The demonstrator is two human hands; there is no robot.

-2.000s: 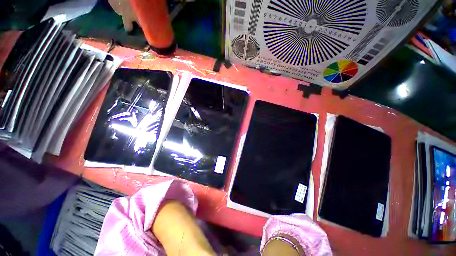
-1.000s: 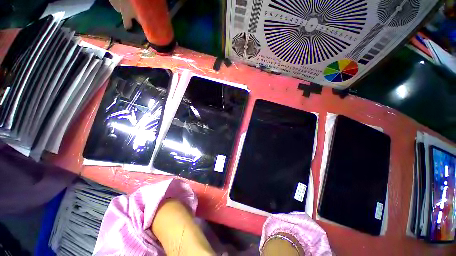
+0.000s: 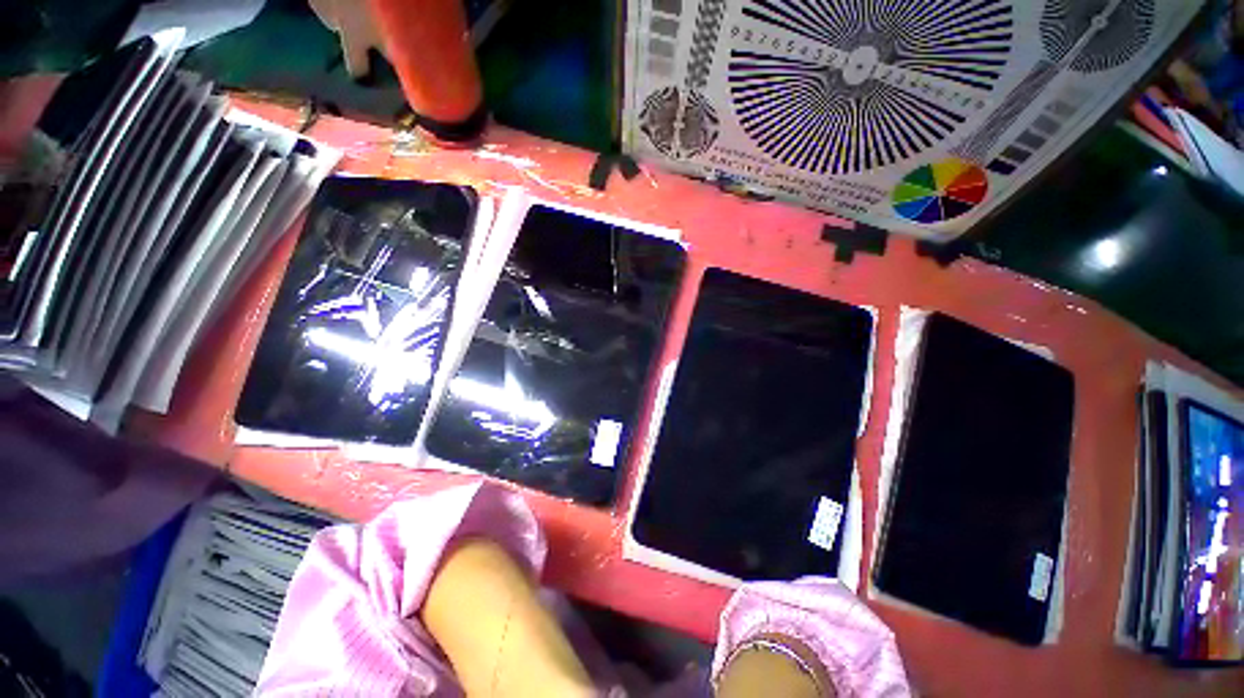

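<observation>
Several black tablets lie in a row on the red-pink bench (image 3: 573, 552), with pale sheets showing under their edges. The far-left tablet (image 3: 358, 314) and the one beside it (image 3: 559, 348) show wrinkled, shiny glare. The third tablet (image 3: 754, 423) and the fourth tablet (image 3: 975, 477) have dark screens. All but the far-left one show a small white label near a lower corner. My two forearms in pink striped sleeves come in at the bottom edge, below the tablets. Both hands are cut off by the frame, so their fingers are hidden.
A fanned stack of tablets and sheets (image 3: 150, 259) leans at left. A lit tablet (image 3: 1211, 532) lies on a pile at right. Behind stand an orange cylinder (image 3: 430, 62) and a test chart (image 3: 873, 109). A blue crate (image 3: 130, 620) holds slabs below left. Part of another hand shows top left.
The whole view has shifted very slightly. The tablets, the stacks and my forearms have otherwise not visibly moved.
</observation>
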